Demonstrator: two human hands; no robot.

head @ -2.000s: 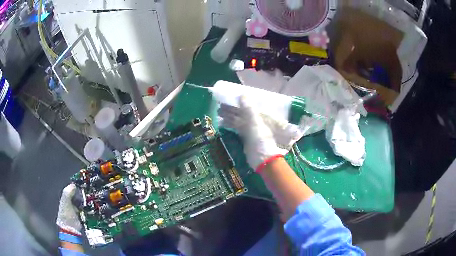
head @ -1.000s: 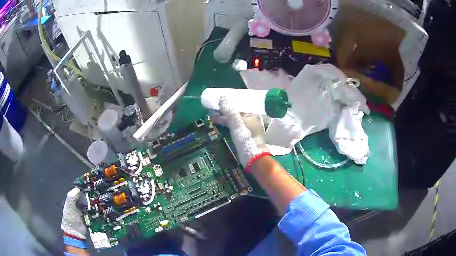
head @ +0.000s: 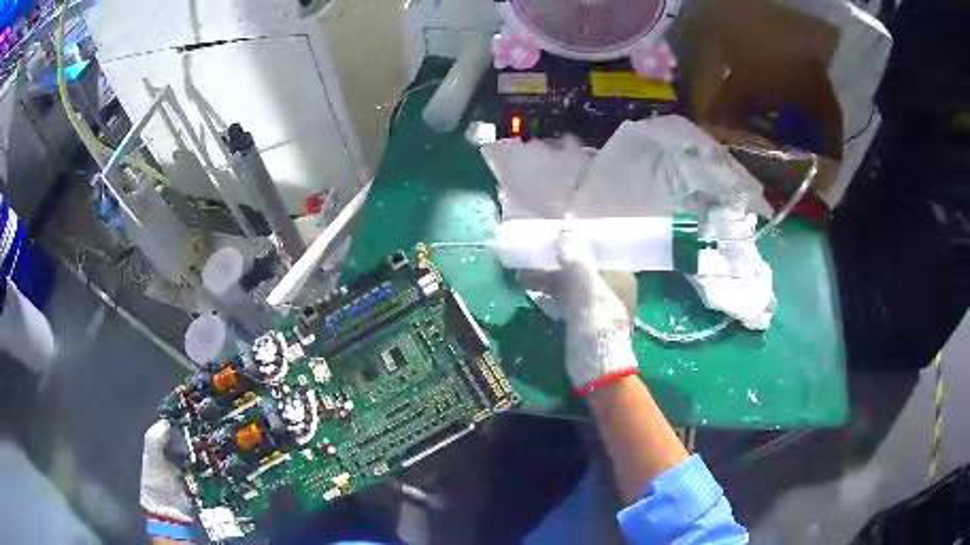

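Observation:
A large green circuit board [head: 372, 383] is held tilted in front of me, left of and partly below the bench top. My left hand [head: 165, 479], in an off-white knitted glove, grips its lower left edge. My right hand [head: 591, 309], gloved with a red cuff edge, holds a fat white adhesive syringe [head: 628, 244] lying level over the bench. Its green cap points right, and its thin needle [head: 460, 246] points left, with the tip near the board's upper right corner. I cannot tell whether they touch. White adhesive [head: 268, 357] surrounds parts at the board's left.
A green-matted bench [head: 745, 373] carries a crumpled white heap [head: 670, 170], a clear hose [head: 681, 335] and a controller with a red display [head: 585, 96]. Behind are a pink fan [head: 596, 16] and a cardboard box [head: 761, 75]. Grey cylinders [head: 261, 192] stand at the left.
My right hand and the syringe have moved right and slightly down. The syringe now lies level with its needle pointing left. The board has stayed in my left hand, nearly in place.

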